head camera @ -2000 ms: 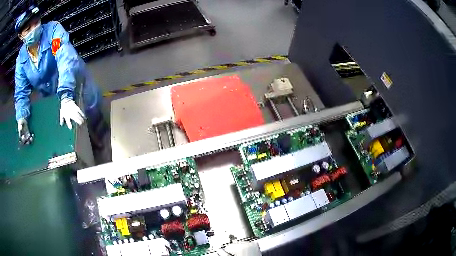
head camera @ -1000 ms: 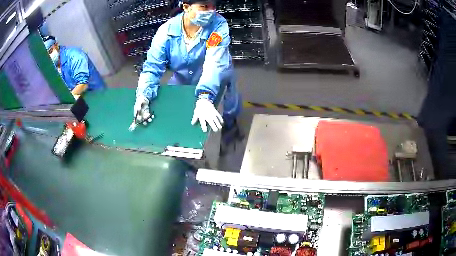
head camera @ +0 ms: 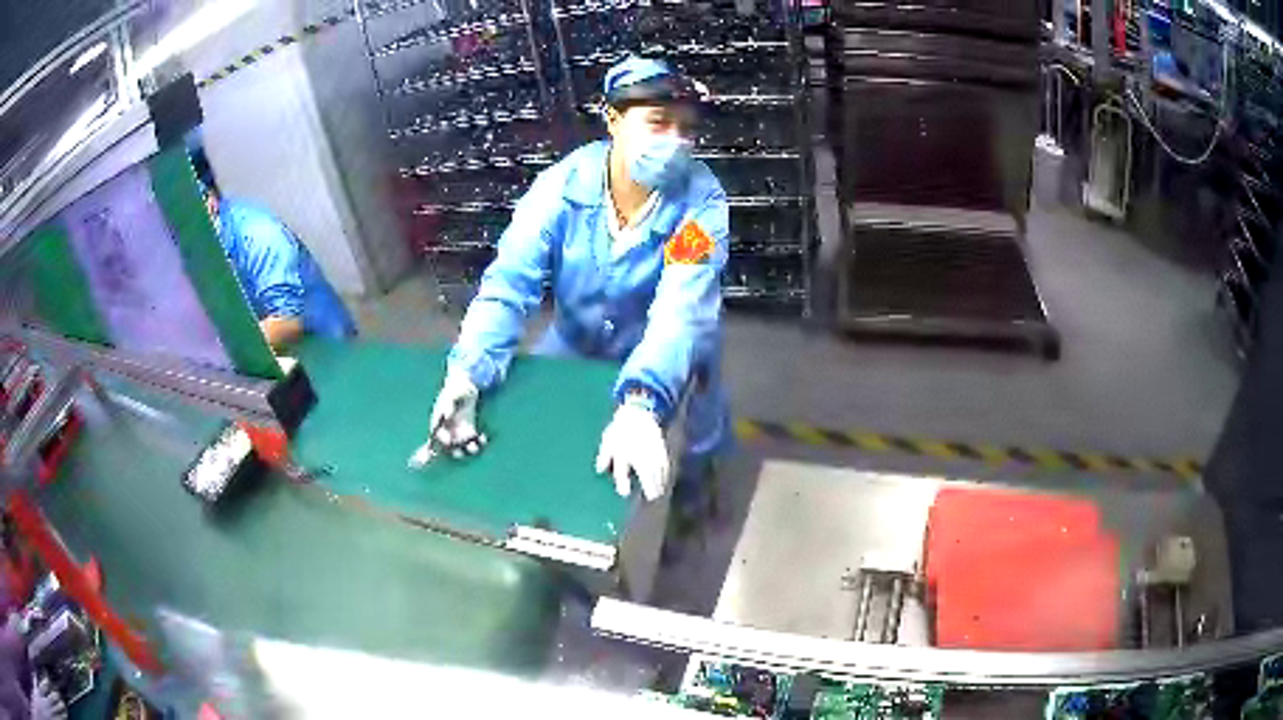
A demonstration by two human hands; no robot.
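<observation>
Neither of my hands can be made out in the view. Along the bottom edge, the upper parts of circuit boards (head camera: 865, 699) show behind a pale metal rail (head camera: 788, 648); the rest of them is cut off. The wide dark green conveyor belt (head camera: 422, 598) lies in front at the left, with a blurred pale band across its lower part. A stack of red foam sheets (head camera: 1016, 570) lies on a metal table beyond the rail.
A person in blue (head camera: 605, 267) with white gloves stands at a green bench (head camera: 535, 408) across the belt. Another person (head camera: 267, 267) is partly hidden at left. A black component bin (head camera: 222, 467) stands by the belt. Racks and a cart (head camera: 943, 274) are behind.
The view has swung left and then up. The circuit boards have slid down nearly out of the picture, and more of the belt, the person opposite and the racks shows.
</observation>
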